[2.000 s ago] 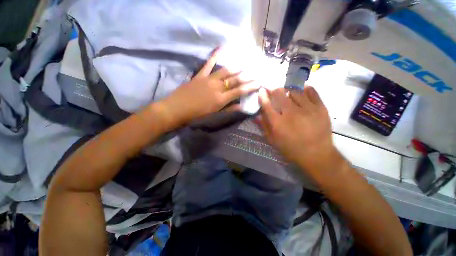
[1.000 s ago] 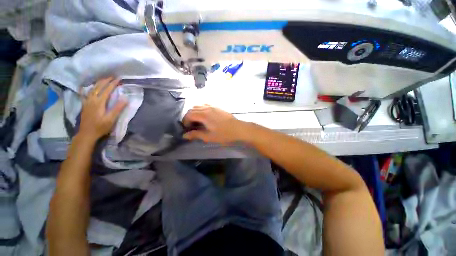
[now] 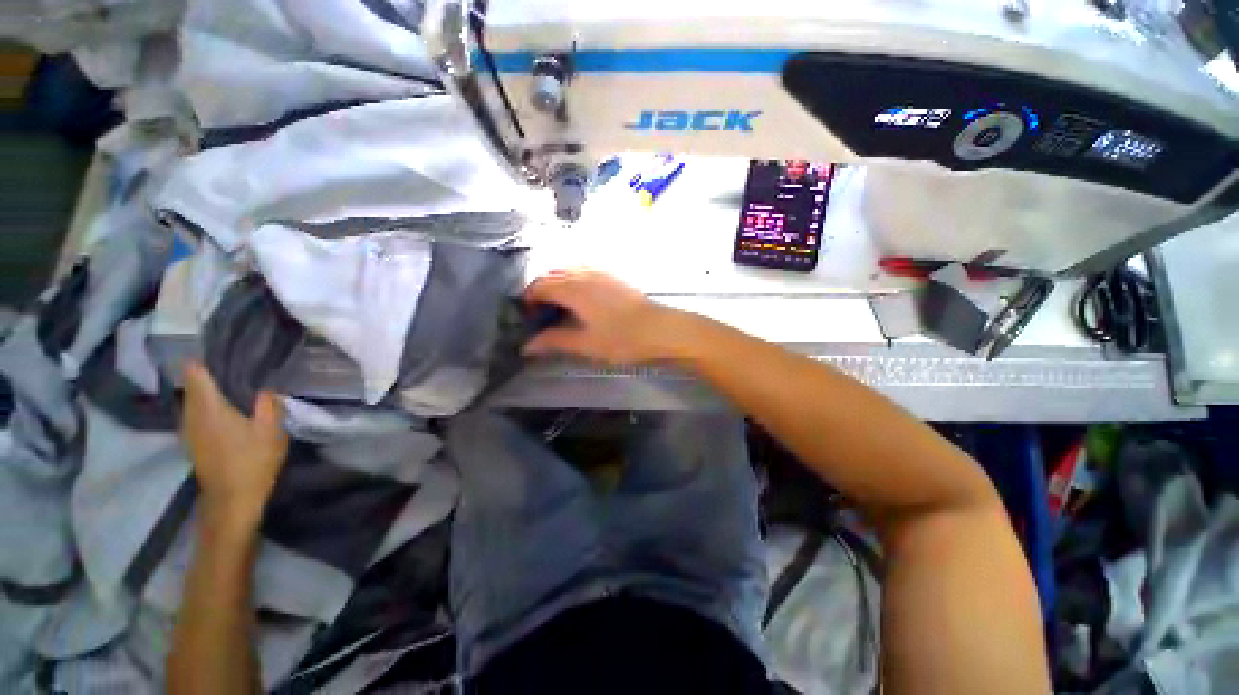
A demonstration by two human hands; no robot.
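A light grey garment panel [image 3: 333,292] with a dark grey panel [image 3: 455,319] joined to it lies on the machine table, left of and in front of the presser foot [image 3: 569,193]. My right hand [image 3: 587,319] holds the dark panel's right edge, fingers curled on the cloth just in front of the needle area. My left hand [image 3: 235,432] is at the table's front left edge, thumb and fingers apart, below a dark fold of cloth [image 3: 252,333]. Its fingertips meet the cloth; I cannot tell whether it grips any.
The white sewing machine [image 3: 693,120] spans the back. A phone [image 3: 784,215], blue-yellow snips [image 3: 658,179], a dark and silver metal piece [image 3: 967,310] and black-handled scissors [image 3: 1117,310] lie to the right. More striped cloth [image 3: 102,502] is heaped at left.
My left hand has come down and towards me from the top of the cloth. The light panel now lies folded over at left. My right hand remains at the dark panel's edge. The view has shifted slightly.
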